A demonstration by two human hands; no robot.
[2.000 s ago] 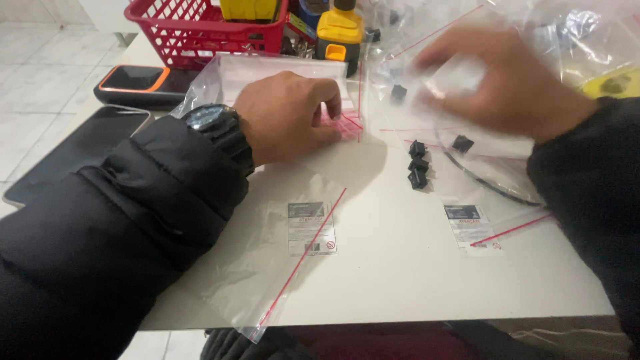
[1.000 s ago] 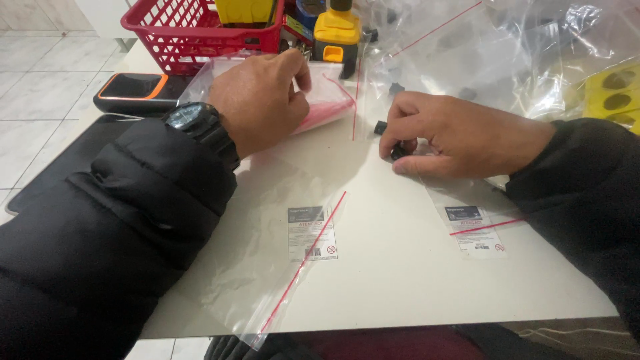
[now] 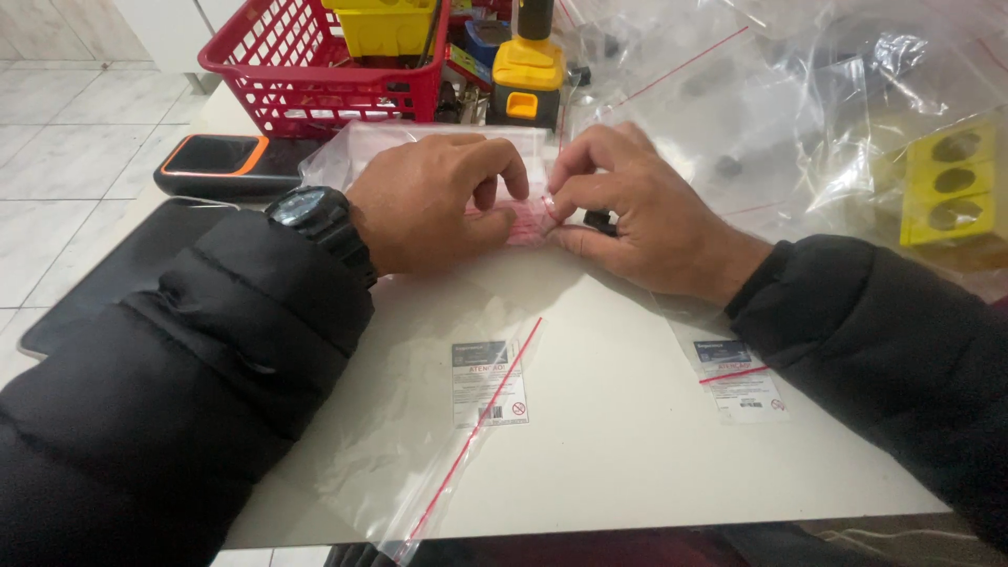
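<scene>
My left hand (image 3: 441,197) rests on a stack of clear zip bags with pink seal lines (image 3: 524,220), its fingers bent over them. At the right end of that stack, my right hand (image 3: 630,205) pinches the edge of a bag between thumb and forefinger. A small black plastic part (image 3: 601,221) sits within the curl of the same right hand. Nearer the table's front edge lies a clear zip bag with a red seal line (image 3: 472,441), with a printed label (image 3: 490,386) at it. Another printed label (image 3: 739,382) shows beneath a second red seal line, close to my right sleeve.
A red plastic basket (image 3: 339,83) holding a yellow bin stands at the back left, beside a yellow and black tool battery (image 3: 526,83). A black and orange device (image 3: 213,157) and a dark tablet-like slab (image 3: 110,268) lie left. Clear bags and a yellow piece (image 3: 949,181) cover the back right.
Two seconds ago several black parts lay on the table at the right; one second ago my right hand was at them. It has since moved left to the stack of bags, a black part in it.
</scene>
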